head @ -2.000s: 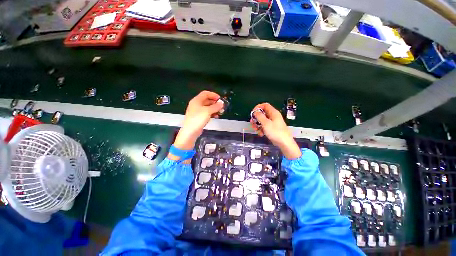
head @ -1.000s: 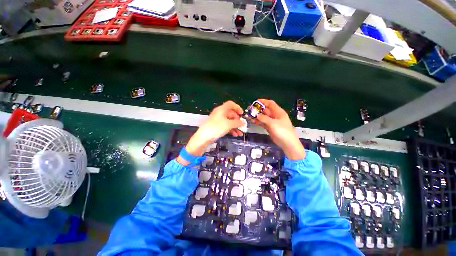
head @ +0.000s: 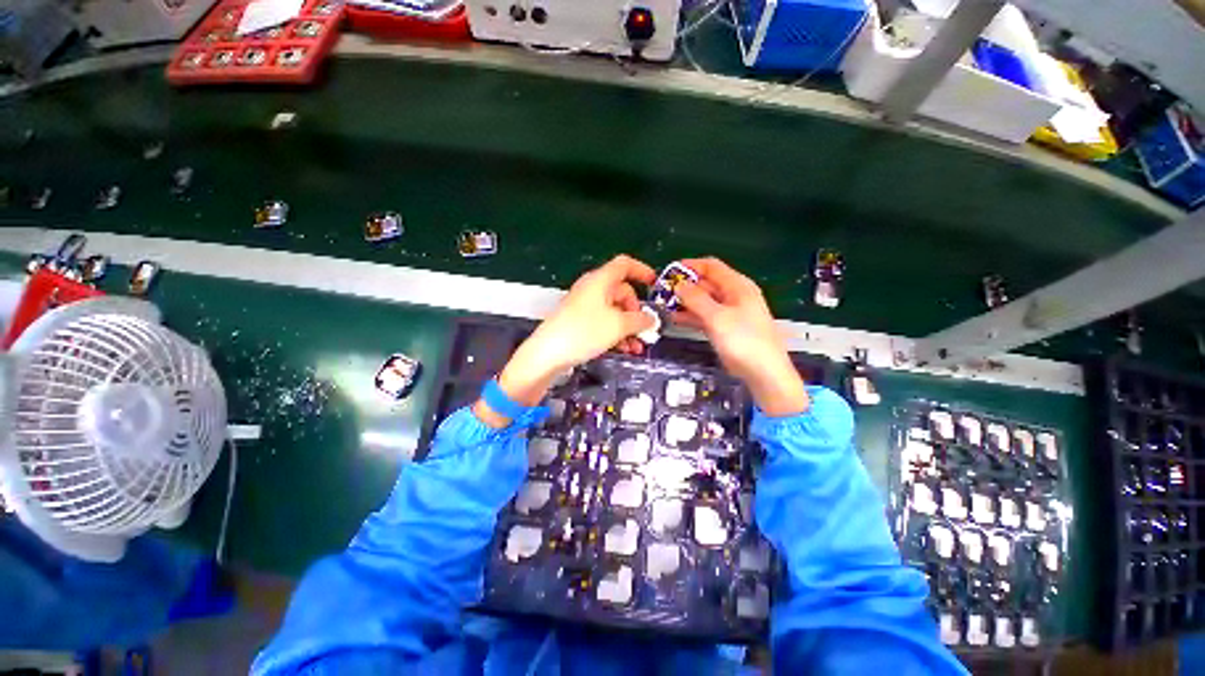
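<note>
My right hand (head: 726,314) holds a small framed device unit (head: 675,280), dark with a white edge and orange glints, in its fingertips. My left hand (head: 597,318) pinches a pale square flex-cable module (head: 649,328) just below and beside the unit. The fingertips of both hands nearly meet, so whether the two parts are joined cannot be told. Both hands are above the top edge of the black blister tray (head: 601,610), which holds rows of pale square modules. A blue band is on my left wrist.
A loose unit (head: 395,375) lies left of the tray, near a white fan (head: 126,420). A clear tray (head: 985,528) and a dark grid tray (head: 1156,508) are at right. Units lie on the green belt (head: 555,159) behind the pale rail (head: 330,283). A grey post slants at right.
My hands have come together from apart, the left moving right and down. The view has tilted slightly down, and the units on the belt have shifted right.
</note>
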